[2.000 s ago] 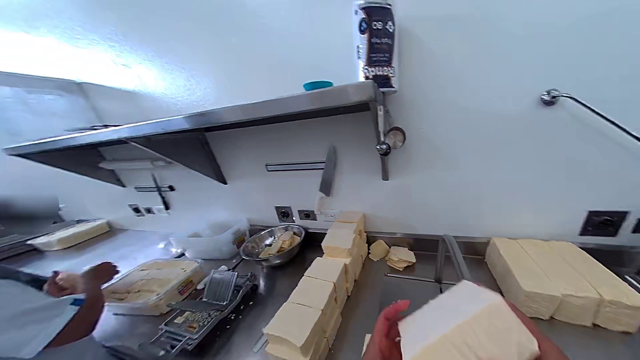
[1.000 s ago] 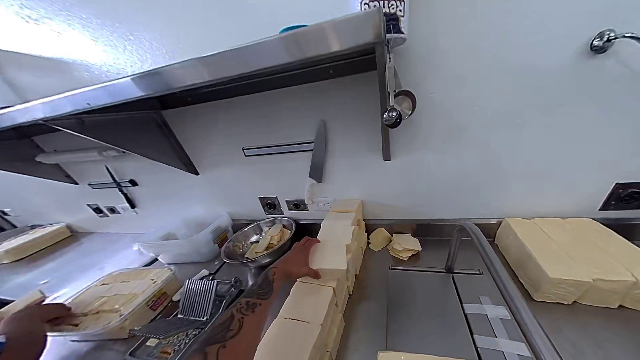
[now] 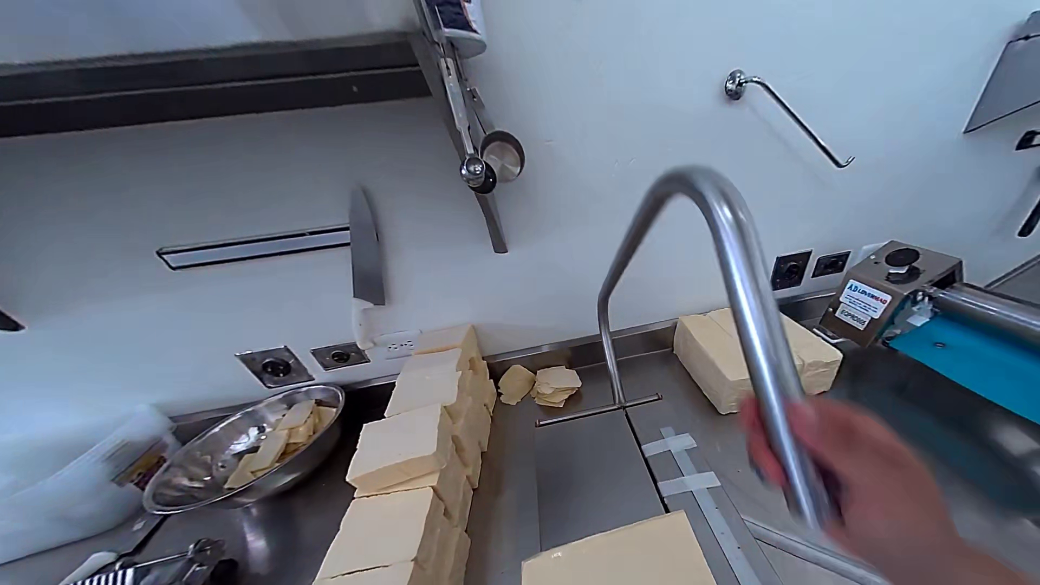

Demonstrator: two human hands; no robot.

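My right hand [image 3: 853, 479] is blurred and closed around the bent steel bar handle [image 3: 739, 252], which stands raised, its far end at a crosspiece on the steel cutting surface [image 3: 585, 479]. A pale yellow block [image 3: 621, 556], butter or a similar fat, lies on that surface at the bottom edge, only partly in view. To its left, cut blocks of the same stuff [image 3: 402, 447] are stacked in a long row running back to the wall. Thin offcuts [image 3: 556, 383] lie near the wall. My left hand is out of view.
A steel bowl [image 3: 236, 496] with pale slices and a clear plastic tub [image 3: 73, 487] stand at the left. Large uncut blocks [image 3: 719, 366] sit at the back right, beside a machine with a roller and blue belt [image 3: 975, 357]. A knife [image 3: 367, 252] hangs on the wall rack.
The steel bar handle, low at the right one second ago, is now raised in my right hand. My left hand, earlier on the stacked blocks, has left the view. The view has swung right.
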